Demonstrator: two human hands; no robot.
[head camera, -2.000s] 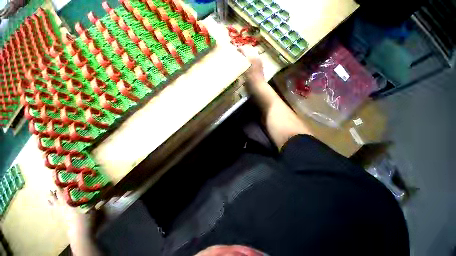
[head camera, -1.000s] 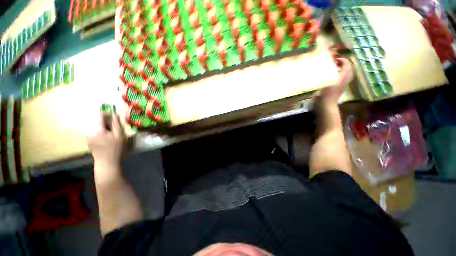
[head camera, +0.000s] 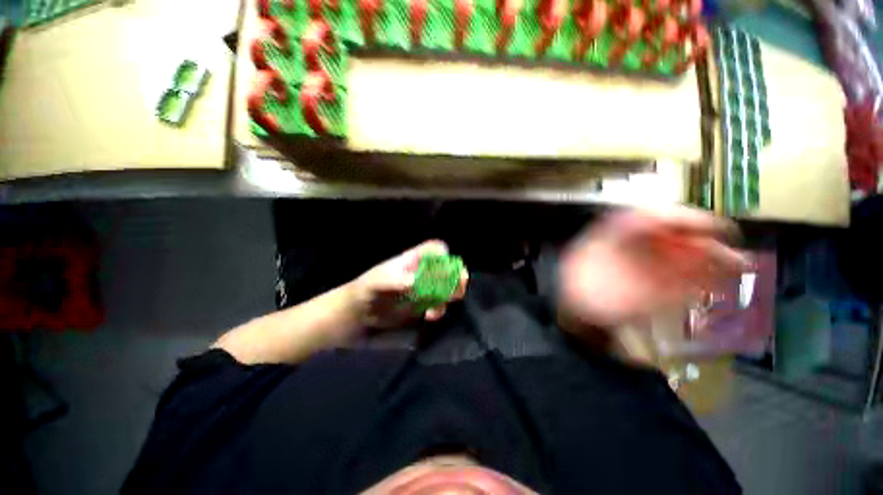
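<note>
My left hand (head camera: 392, 285) is over my lap and holds a green perforated unit (head camera: 438, 276), its dotted face showing. My right hand (head camera: 639, 266) is at the right, below the bench edge, and blurred by motion. A red blur of a loop (head camera: 683, 249) shows at its fingers. Finished units with red loops (head camera: 319, 92) stand in rows on a tan sheet (head camera: 523, 106) in front of me. The unit in my left hand shows no red loop.
Two units (head camera: 182, 92) lie on the left board (head camera: 87, 106). Units without loops (head camera: 744, 126) stand in rows on the right board (head camera: 808, 145). Red loops (head camera: 864, 145) lie at the far right. A clear bag (head camera: 755, 300) is low right. A red stool (head camera: 48, 285) is low left.
My left hand has moved from the left board to over my lap with a green unit. My right hand has come off the bench toward me. The view has levelled.
</note>
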